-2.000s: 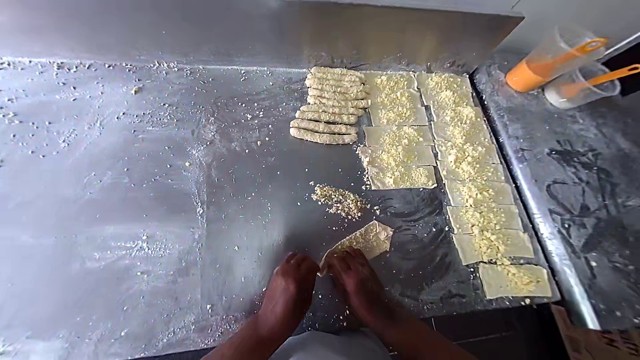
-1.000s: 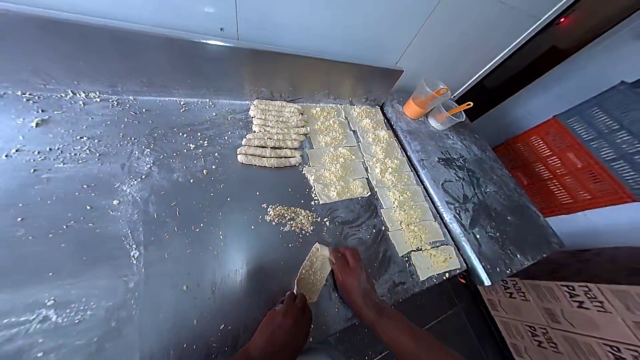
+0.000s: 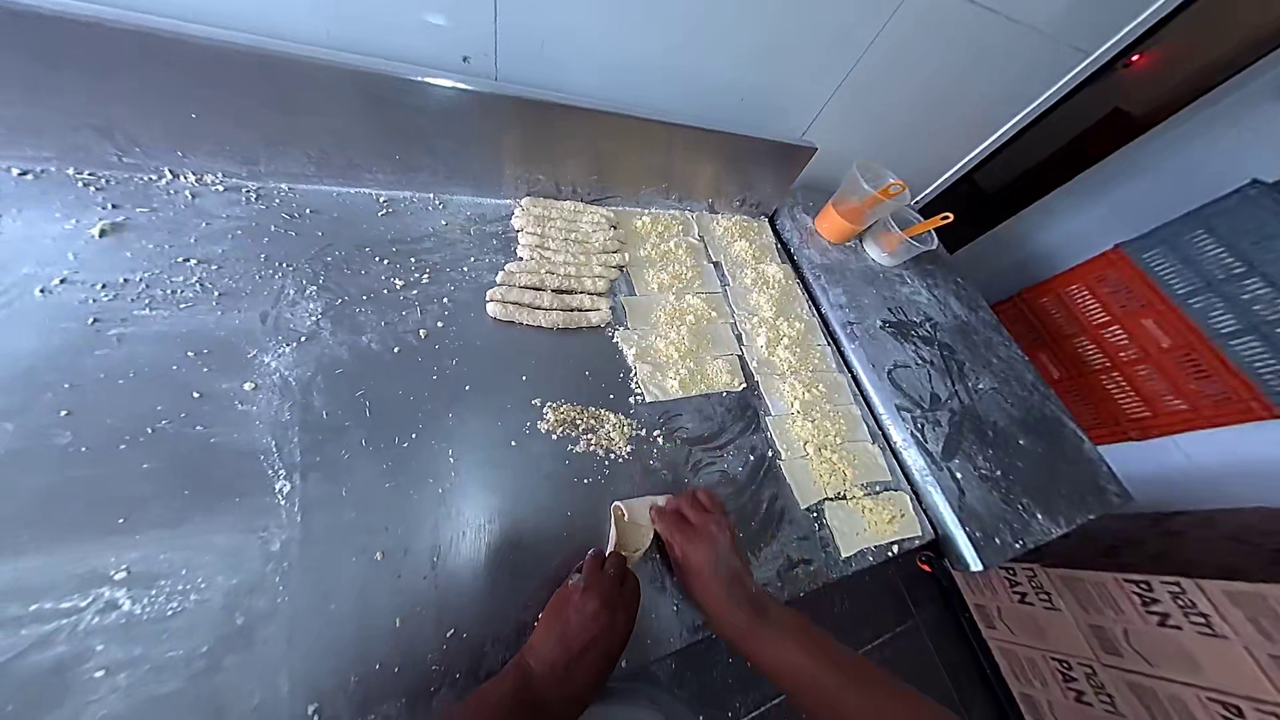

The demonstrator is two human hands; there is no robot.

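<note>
Near the table's front edge, my left hand [image 3: 590, 610] pinches the lower end of a piece of dough [image 3: 632, 527], partly folded over. My right hand [image 3: 703, 545] grips its upper right side. Just beyond lies a small heap of crumbs [image 3: 588, 428]. Farther back, a stack of crumb-coated dough sticks [image 3: 550, 300] lies side by side. To their right, two columns of flat dough rectangles, one shorter [image 3: 690, 375] and one longer [image 3: 800, 385], overlap and carry grated, cheese-like filling [image 3: 775, 330].
Flour and scraps dot the steel table [image 3: 380, 470], which has a raised back edge [image 3: 420, 130]. On the adjoining surface [image 3: 950, 370] stand two clear plastic cups [image 3: 850, 210], [image 3: 895, 240] with orange-handled scoops. Red crates [image 3: 1130, 350] and printed cardboard boxes [image 3: 1130, 630] are at the right.
The dough piece, spread longer between my hands a second ago, now appears shorter and folded. My right hand has shifted to its upper end. The view has swung toward the right since two seconds ago.
</note>
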